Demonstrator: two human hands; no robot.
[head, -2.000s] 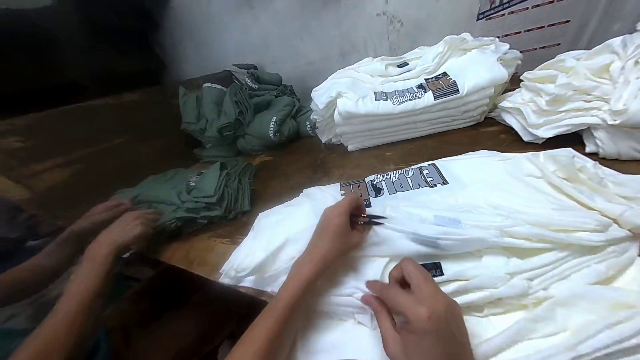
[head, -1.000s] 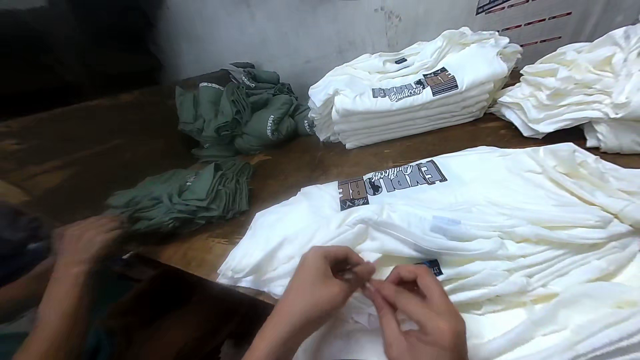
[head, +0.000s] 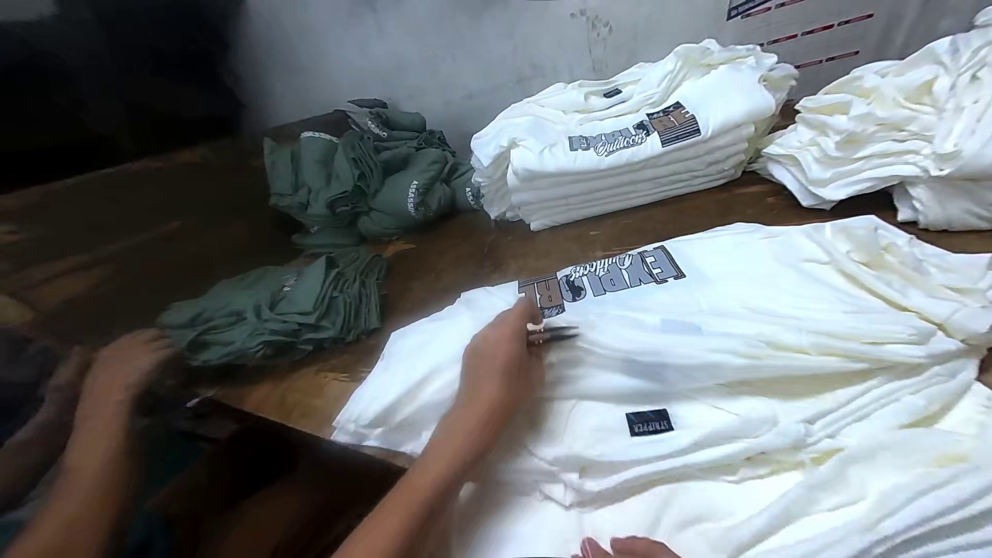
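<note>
White printed T-shirts (head: 744,310) lie spread over one another on the near side of the table. My left hand (head: 504,356) rests over the printed front of a shirt, closed around small dark thread snips (head: 556,334) whose pointed blades stick out to the right. A dark woven neck label (head: 649,422) shows on the shirt to the right of my left wrist. Only the fingertips of my right hand (head: 628,549) show at the bottom edge, over white cloth; whether they grip anything is hidden.
A neat stack of folded white shirts (head: 635,174) stands at the back, with a looser white pile (head: 891,132) to its right. Dark green garments (head: 364,178) are heaped behind a smaller green pile (head: 287,310) on the wooden table (head: 442,263). A co-worker's hands (head: 124,364) are beside the smaller pile.
My hands were close together over the cloth one second ago. Since then my left hand has moved up toward the print, and my right hand has dropped to the bottom edge.
</note>
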